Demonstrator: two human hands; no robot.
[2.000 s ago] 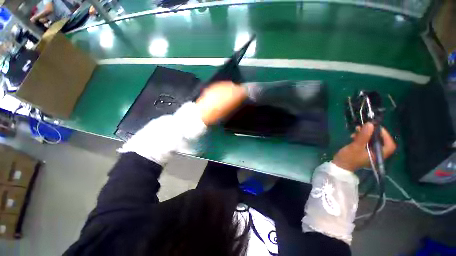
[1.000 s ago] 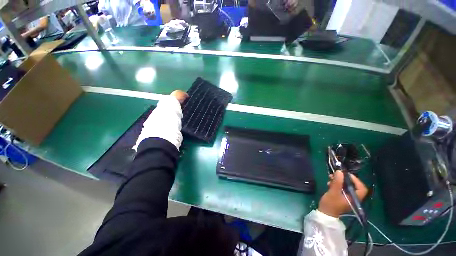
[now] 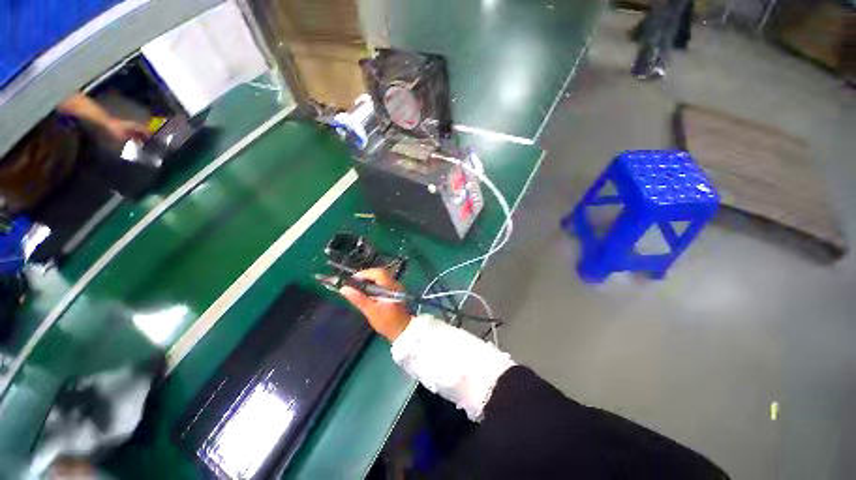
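Note:
My right hand (image 3: pixel 380 305) is shut on the dark pen-like soldering iron (image 3: pixel 361 286), whose tip points left beside the iron stand (image 3: pixel 349 249). A black glossy solar panel (image 3: pixel 310 352) lies on the bench below and left of the iron, with bright glare on its near end. At the lower left, my left hand (image 3: pixel 75 469) is a small blurred patch cut off by the bottom edge. It is at the lower edge of another dark panel (image 3: pixel 99 408), blurred and streaked with pale glare.
The black soldering station (image 3: pixel 418 187) stands beyond the stand, with a solder reel (image 3: pixel 357 122) and a fan (image 3: pixel 408 94) near it. A pale tube loops over the bench edge. A blue stool (image 3: pixel 657 202) and wooden pallet (image 3: pixel 760 178) are on the floor. Another person's hand (image 3: pixel 122 127) shows across the bench.
The view has swung right, bringing the stool and floor in. The carton and left-hand stack are out of view. The right hand still holds the iron; the left is now at the bottom edge.

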